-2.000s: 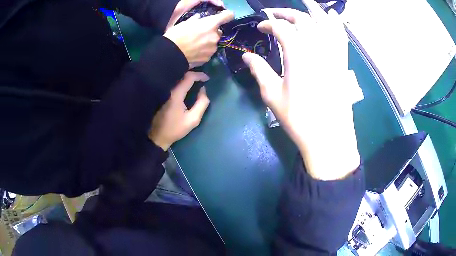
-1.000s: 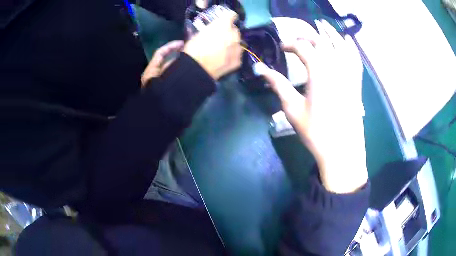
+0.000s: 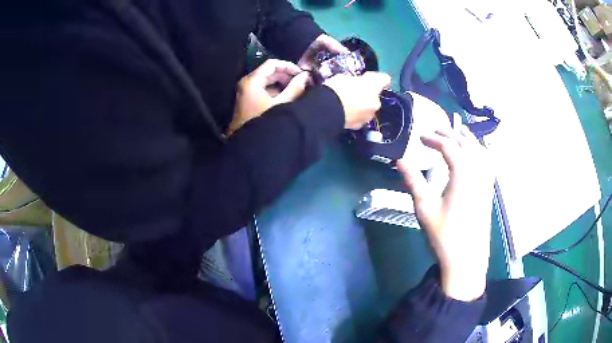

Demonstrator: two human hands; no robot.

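Note:
The white camera housing (image 3: 421, 119) lies on the bench with its hollow black opening facing left and thin wires in it. My right hand (image 3: 451, 201) is at its right side, thumb by the lower rim and fingers on the shell. My left hand (image 3: 359, 99) is at the lower right edge of the silvery circuit board (image 3: 341, 63) in a black round base (image 3: 362, 50). Its fingertips, between base and housing, are partly hidden. Another person's hand (image 3: 322, 52) also touches the board, and their other hand (image 3: 268, 90) is just left of it.
A black strap (image 3: 460, 84) lies behind the housing, beside a large white sheet (image 3: 543, 154). A white ridged piece (image 3: 389, 206) lies in front of the housing. A grey-white box with a raised dark lid (image 3: 513, 301) is at lower right. Dark sleeves cover the left side.
The view has shifted, so the work appears lower and further right. My right hand has moved from the housing's opening to its outer side. The other person's lower hand has come up near the board.

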